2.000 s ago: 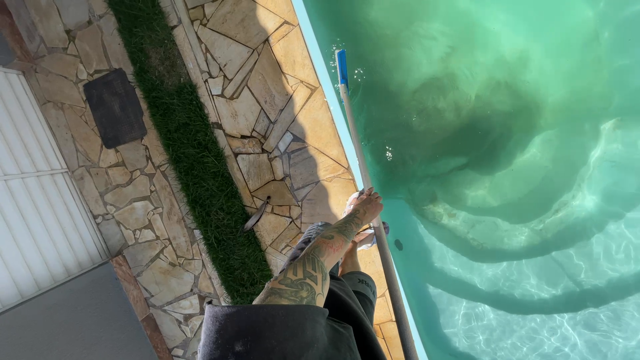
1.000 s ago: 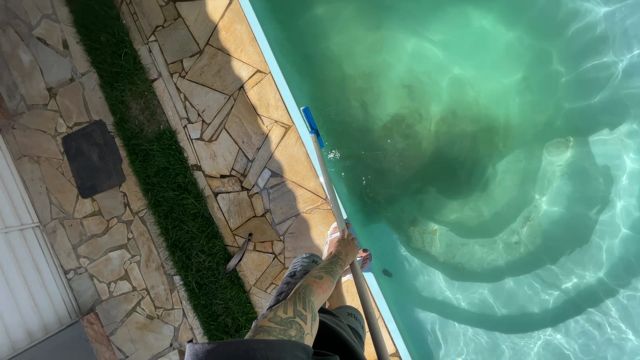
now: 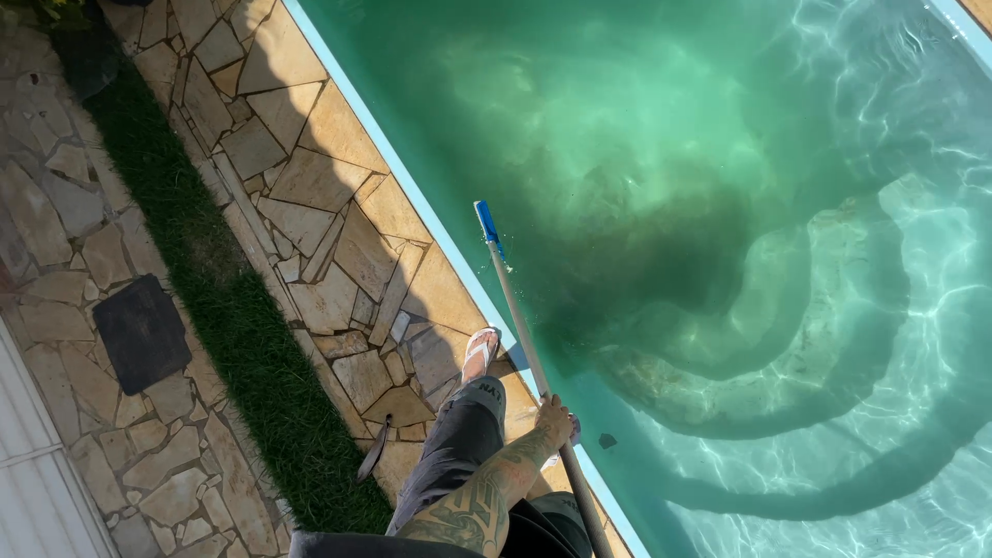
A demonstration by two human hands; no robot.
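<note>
My left hand (image 3: pixel 552 422), at the end of a tattooed forearm, is closed around a long grey pole (image 3: pixel 525 341) beside the pool edge. The pole slants from the bottom of the view up to a blue pool brush head (image 3: pixel 487 221), which is over or at the green water (image 3: pixel 620 155), a little off the edge. Small splashes show around the brush. My right hand is not in view; the pole's lower part runs out of the frame at the bottom.
A foot in a white flip-flop (image 3: pixel 480 353) stands on the stone paving (image 3: pixel 360 256) close to the pale blue pool rim (image 3: pixel 372 128). Rounded steps (image 3: pixel 837 372) lie underwater at right. A grass strip (image 3: pixel 232 333) and dark mat (image 3: pixel 142 333) are at left.
The brush head has moved away from the pool rim compared with one second ago. One foot now stands forward on the paving. The left hand keeps its hold on the pole.
</note>
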